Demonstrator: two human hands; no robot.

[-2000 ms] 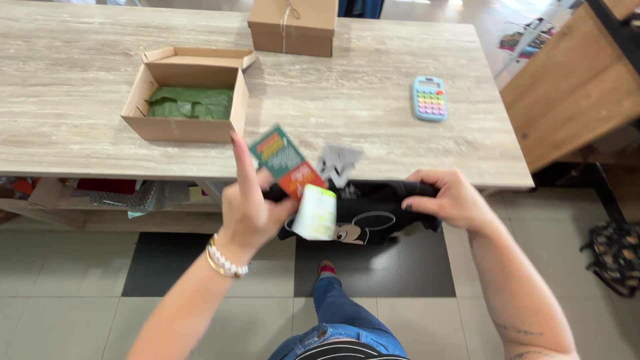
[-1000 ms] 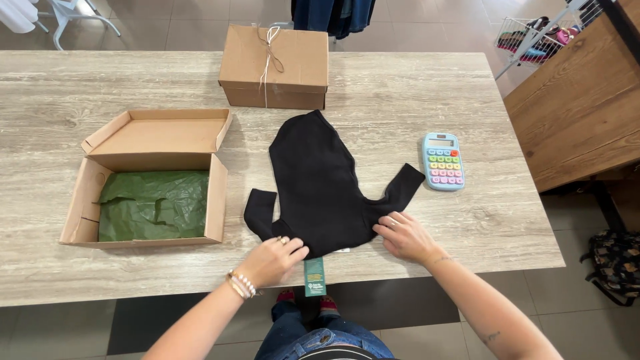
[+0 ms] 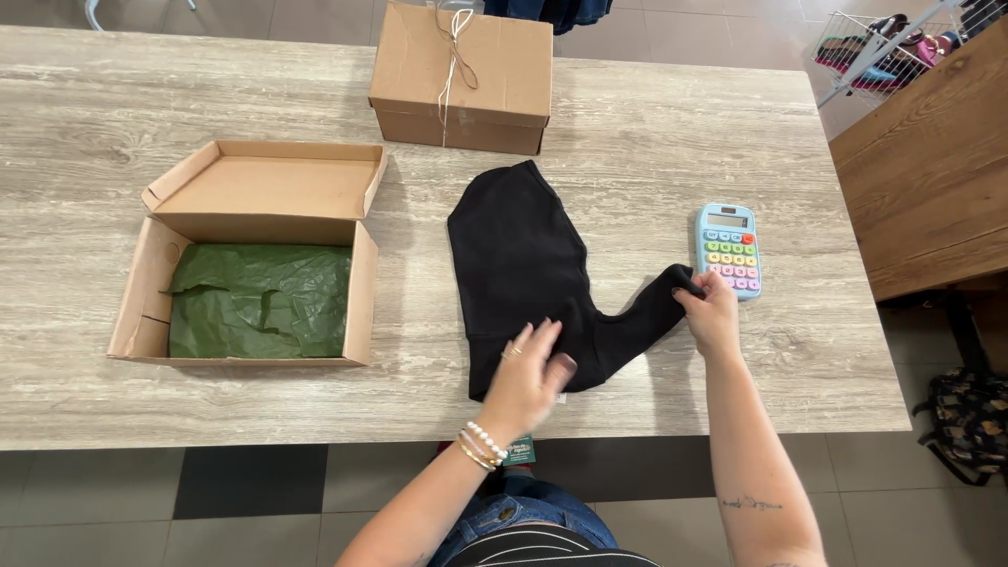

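A black long-sleeved garment (image 3: pixel 516 252) lies face down on the wood-look table, its neck end towards me. One sleeve stretches out to the right, and my right hand (image 3: pixel 713 311) pinches its cuff beside the calculator. The left sleeve does not show spread out. My left hand (image 3: pixel 528 378), slightly blurred, is over the garment's near left part with fingers apart; whether it touches the cloth I cannot tell. A green printed hang tag (image 3: pixel 520 451) hangs below the table's near edge by my left wrist.
An open cardboard box (image 3: pixel 361 299) with green tissue paper (image 3: pixel 260 303) stands at the left. A closed cardboard box (image 3: pixel 504 63) tied with string stands at the back. The light blue calculator (image 3: pixel 728 252) lies at the right, close to my right hand.
The garment, held up with tags two seconds ago, was laid on the table. Since one second ago its left sleeve no longer sticks out, and my right hand has moved right to the other cuff.
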